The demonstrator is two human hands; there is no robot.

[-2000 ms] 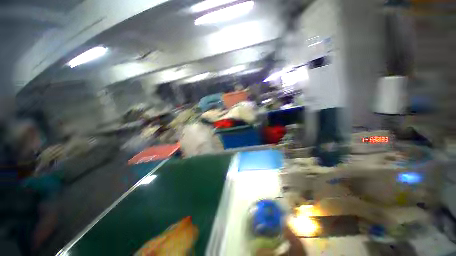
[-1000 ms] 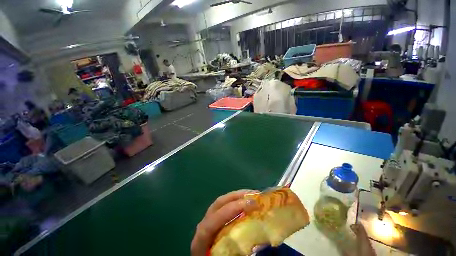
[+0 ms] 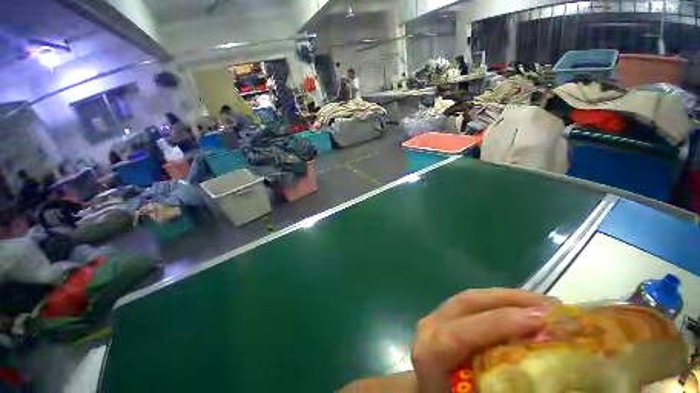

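Observation:
My left hand [image 3: 483, 330] holds a golden-yellow bread roll [image 3: 591, 349] at the lower right, above the corner where the green tabletop meets the white sewing table [image 3: 614, 269]. A bit of red wrapper shows under the fingers. The roll's cut-off lower side reaches the picture's bottom edge. Behind the roll, the blue cap of the clear drink bottle [image 3: 660, 294] shows; the roll hides the rest of the bottle. My right hand is not in view.
The glossy dark green tabletop [image 3: 368, 261] spans the middle. Beyond it stand a pink-topped bin [image 3: 441, 143], a blue bin [image 3: 622, 173] heaped with cloth, and a pale grey bin [image 3: 236, 197]. Cloth heaps lie on the left. A person in white [image 3: 353, 84] is far back.
The view has turned left, so the table, bottle and roll sit further right. The sewing machine is almost out of view. My right hand, earlier beside the bottle, no longer shows.

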